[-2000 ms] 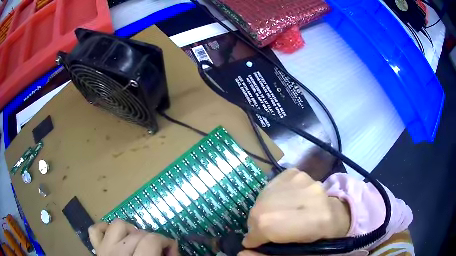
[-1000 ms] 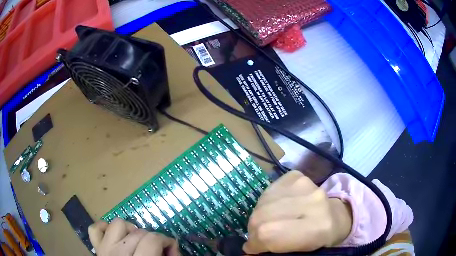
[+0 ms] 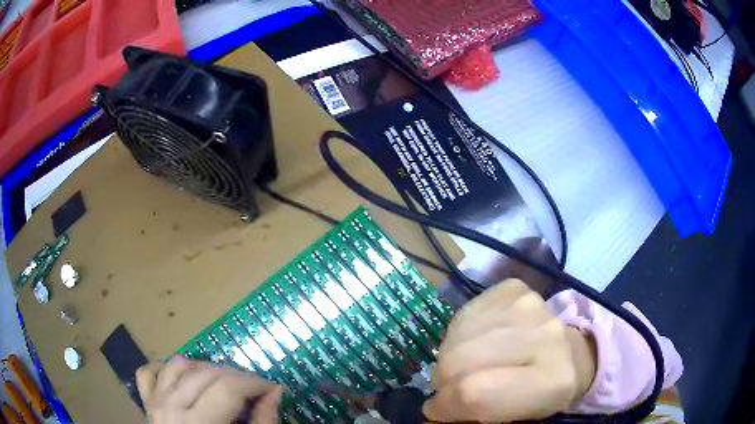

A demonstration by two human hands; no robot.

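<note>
A green PCB panel (image 3: pixel 323 290) of joined strips with silvery-white rows lies on the brown sheet at the bottom centre. My left hand (image 3: pixel 203 393) is at its lower left edge, fingers curled; what the fingertips hold is unclear. My right hand (image 3: pixel 509 356) is closed around the black handle of the soldering iron (image 3: pixel 401 406), over the panel's lower right. The iron's tip is blurred and cannot be made out. Both hands are near the bottom edge of the picture.
A black fan (image 3: pixel 190 128) stands on the brown sheet (image 3: pixel 199 248). Round components (image 3: pixel 69 276), loose PCB strips (image 3: pixel 37 263) and black pads (image 3: pixel 124 356) lie left. The black cord (image 3: pixel 497 244) loops at the right. A red tray (image 3: pixel 83 58), bubble-wrap pack (image 3: pixel 447 29) and blue bin (image 3: pixel 637 108) lie behind.
My right hand has shifted slightly right and up with the iron. My left hand's fingers have changed pose at the panel's edge. The cord loop has moved.
</note>
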